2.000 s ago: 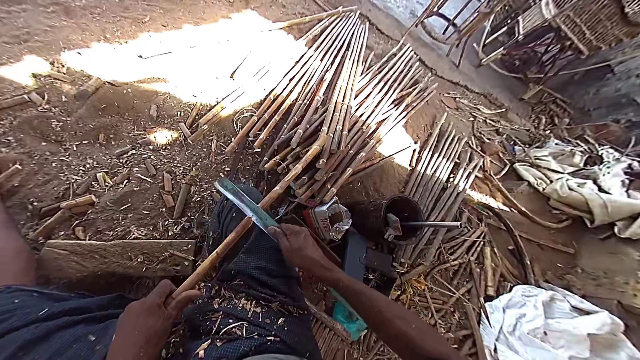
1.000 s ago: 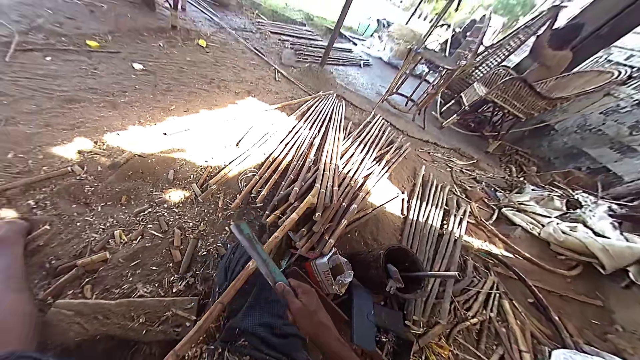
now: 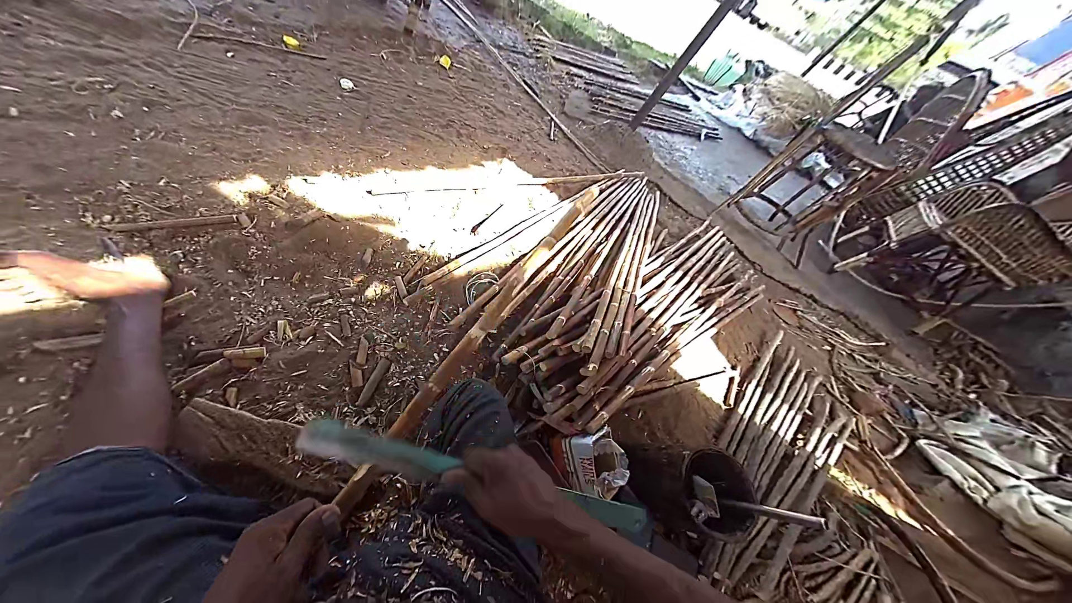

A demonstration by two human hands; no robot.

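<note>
My left hand [image 3: 280, 544] grips the lower end of a long cane pole [image 3: 456, 368], which slants up and away over my knee. A flat greenish blade-like tool [image 3: 377, 452], blurred, lies across the pole near its lower end, with my right hand [image 3: 511, 490] closed around it. Wood shavings lie on my dark trousers. Beyond my knee a large pile of cane poles [image 3: 620, 293] fans out on the earth.
Right of my knee stand a box of nails [image 3: 590, 465] and a dark bucket [image 3: 720, 494] holding a metal-handled tool. Rough sticks [image 3: 775, 419] lie beyond. Cut cane pieces [image 3: 373, 381] litter the left ground; wicker chairs [image 3: 988, 234] stand at the upper right.
The tool has moved down the pole toward my left hand. The view has tilted up from two seconds ago, showing more of the yard.
</note>
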